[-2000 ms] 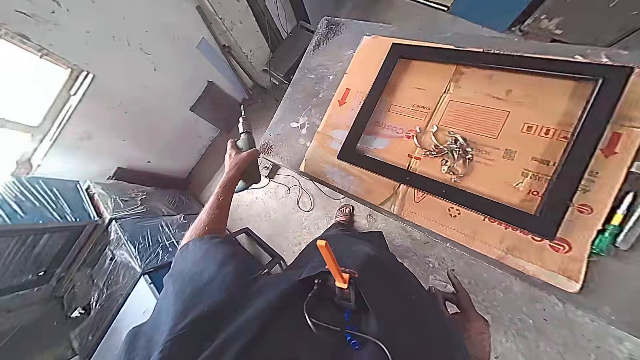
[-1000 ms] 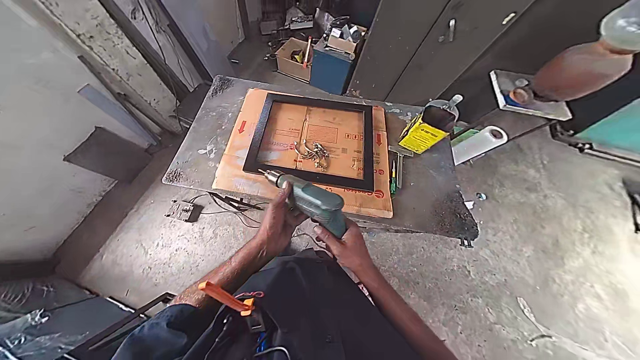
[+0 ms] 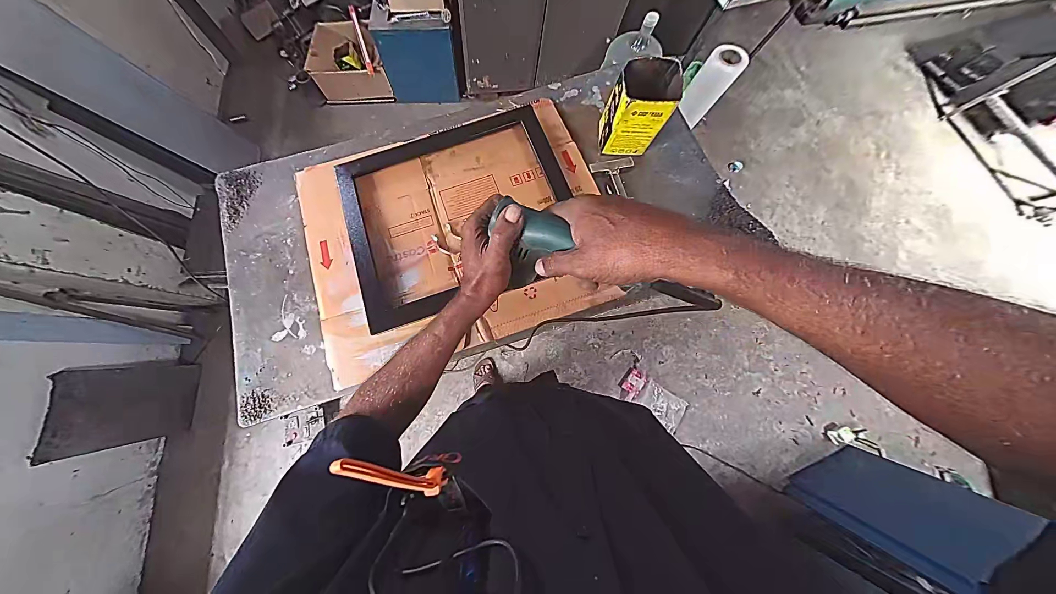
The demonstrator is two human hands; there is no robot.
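Note:
Both of my hands are on a green corded power drill [image 3: 540, 229] over the near side of a black rectangular frame [image 3: 360, 239]. My left hand [image 3: 488, 254] wraps the front of the drill body, and my right hand [image 3: 606, 239] grips its rear from the right. The drill's tip is hidden beneath my hands. Under the frame lies a flattened cardboard sheet [image 3: 330, 322] with red arrows. Part of a small pile of metal pieces [image 3: 448, 239] shows inside the frame, left of my left hand. A black cord [image 3: 627, 313] runs along the table's near edge.
The grey table [image 3: 268, 272] also bears a yellow box [image 3: 635, 111], with a white roll [image 3: 716, 82] beside it. Behind stand a cardboard box [image 3: 351, 78] and a blue container [image 3: 417, 62]. A blue panel-like object [image 3: 916, 516] lies low at the right.
Two seconds ago the drill was in my left hand alone, off the table's left side; my right hand has since joined it. The drill is now over the frame's near right part. The view has turned.

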